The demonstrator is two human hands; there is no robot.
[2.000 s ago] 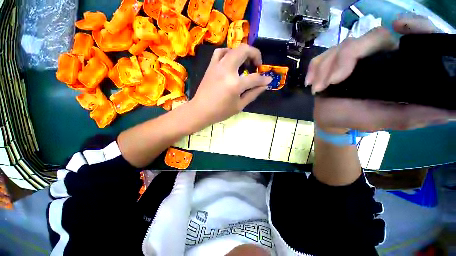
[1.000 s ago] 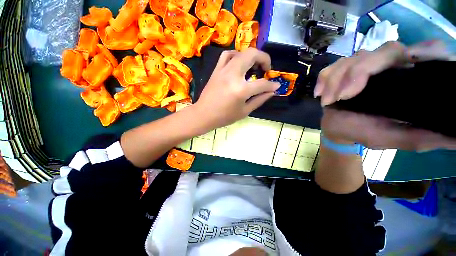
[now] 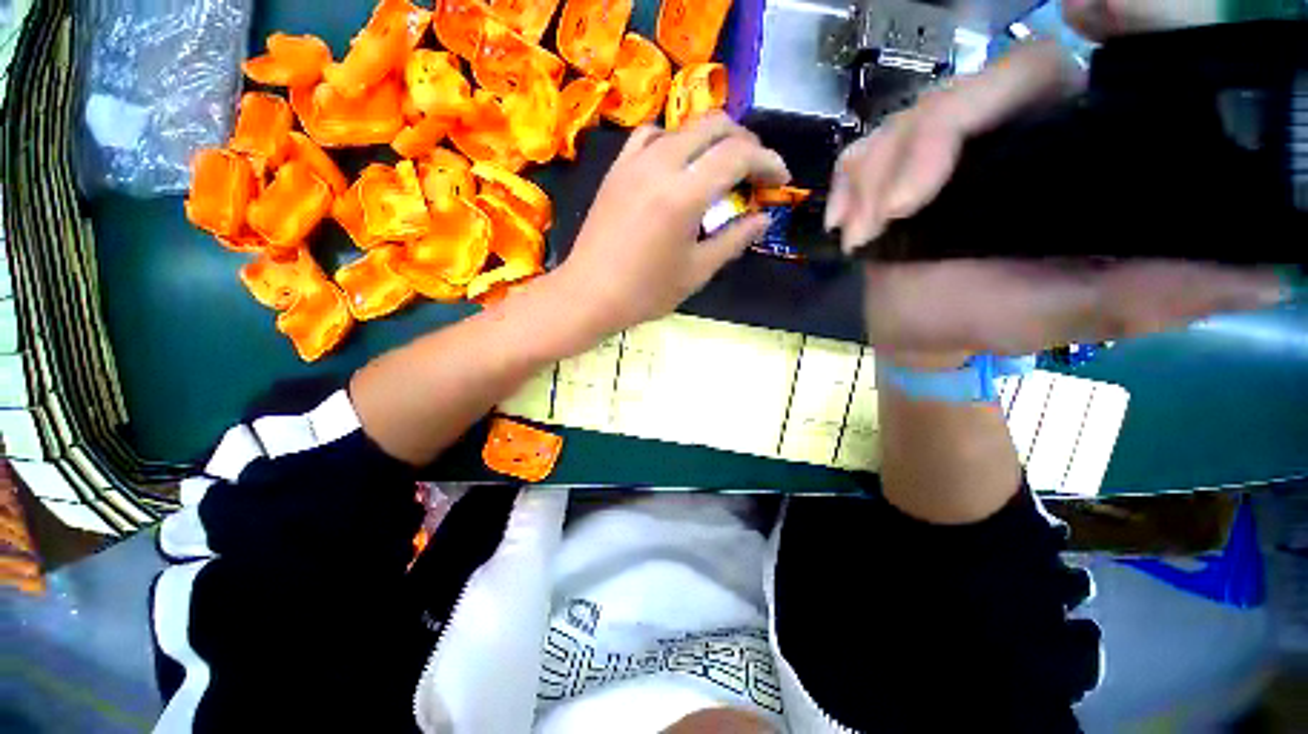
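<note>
My left hand point(image 3: 667, 230) holds an orange housing point(image 3: 779, 197) over the black mat point(image 3: 803, 294). A white and yellow battery point(image 3: 723, 214) shows between its fingers, and a sliver of blue circuit board point(image 3: 776, 232) shows beside it. My right hand point(image 3: 947, 187) is blurred and wrapped around the thick black electric screwdriver point(image 3: 1133, 158), which is close to the camera. Its fingertips are just right of the housing. The screwdriver's tip cannot be made out. A light-blue wrist strap point(image 3: 940, 380) is on my right wrist.
Orange housings point(image 3: 430, 215) are heaped at left, with one single housing point(image 3: 522, 447) near the bench edge. Cream adhesive pads point(image 3: 703, 387) lie in front of me. The screw feeder point(image 3: 803, 65) stands behind the mat. A plastic bag point(image 3: 161, 93) and stacked pad sheets point(image 3: 50, 287) are far left.
The housing in my left hand has tilted and now shows mostly its edge, with the battery visible. My right hand and the screwdriver have moved left and up, closer to it.
</note>
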